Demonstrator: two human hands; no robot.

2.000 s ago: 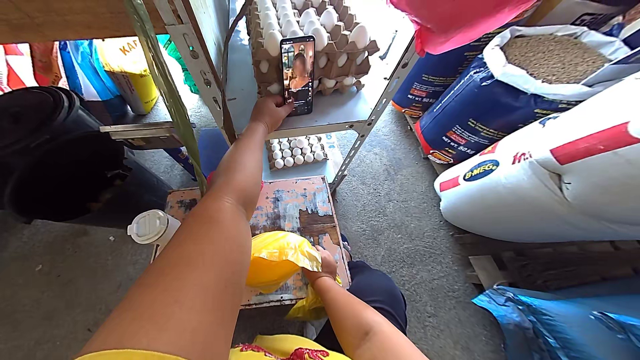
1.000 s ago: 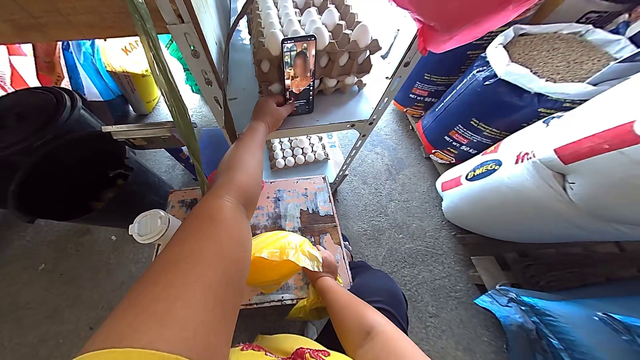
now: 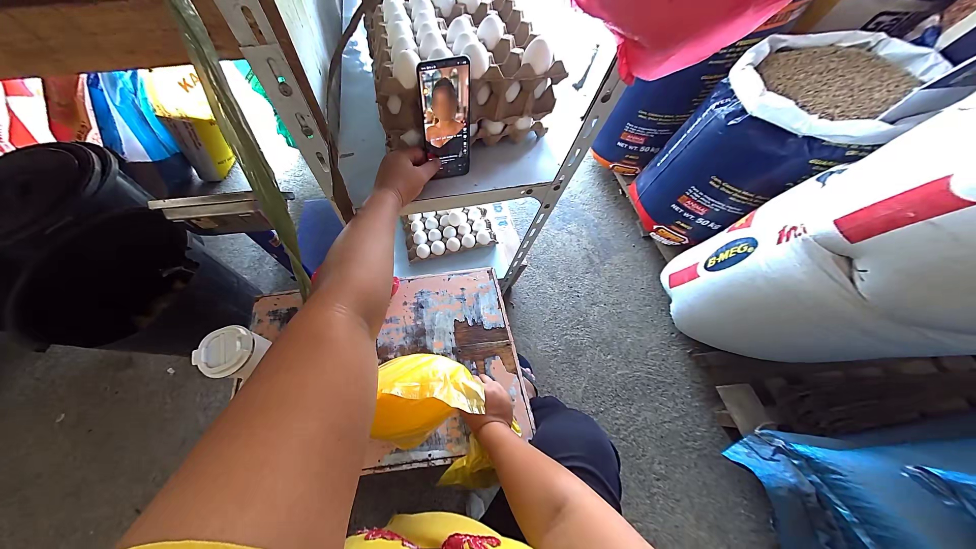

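My left hand reaches forward to a smartphone that stands on a metal shelf; the thumb touches the lower left of its lit screen. Whether the fingers grip the phone's edge cannot be seen fully. Behind the phone are stacked cardboard egg trays with white eggs. My right hand is closed on the gathered edge of a yellow plastic bag, which lies over a worn, paint-chipped wooden tabletop. The bag's contents are hidden, and my left forearm covers part of it.
A lidded white cup stands at the table's left. One more egg tray sits on the lower shelf. Black bins are at left. To the right are an open feed sack, a white sack and blue plastic.
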